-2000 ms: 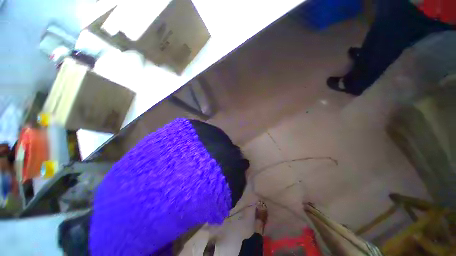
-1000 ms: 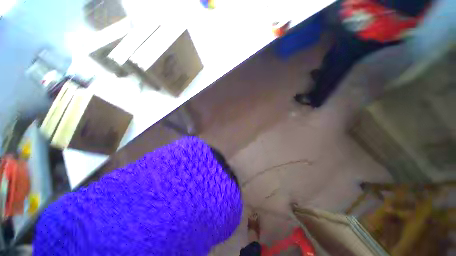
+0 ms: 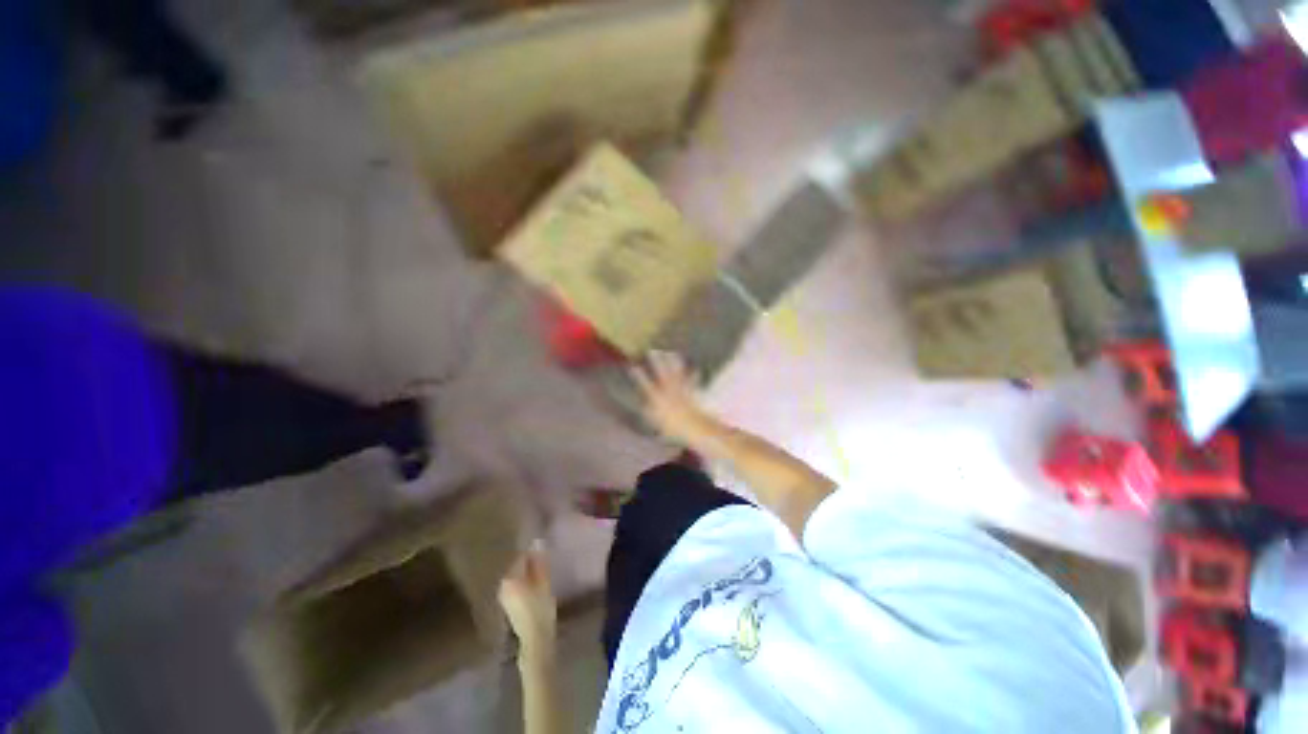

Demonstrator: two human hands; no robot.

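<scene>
A tan printed small carton (image 3: pixel 614 251) sits tilted in the upper middle, with a bit of red stool (image 3: pixel 574 333) showing below it. My right hand (image 3: pixel 669 396) reaches to the carton's lower corner with its fingers apart; contact is unclear. A long grey-brown bundle of flat cartons (image 3: pixel 786 237) with a pale band lies beside the small carton. My left hand (image 3: pixel 528 591) is low, left of my white shirt, blurred, near an open carton (image 3: pixel 387 617); its grip is unclear.
A large open carton (image 3: pixel 560 86) stands behind the small one. A person in purple (image 3: pixel 79 473) is at the left. More cartons (image 3: pixel 990 323), red stools (image 3: pixel 1102 468) and a pale table (image 3: pixel 1191 273) are at the right.
The view has swung from the white table and the purple-clad person to the floor cartons. Both my hands now show. The purple-clad person is now at the left edge.
</scene>
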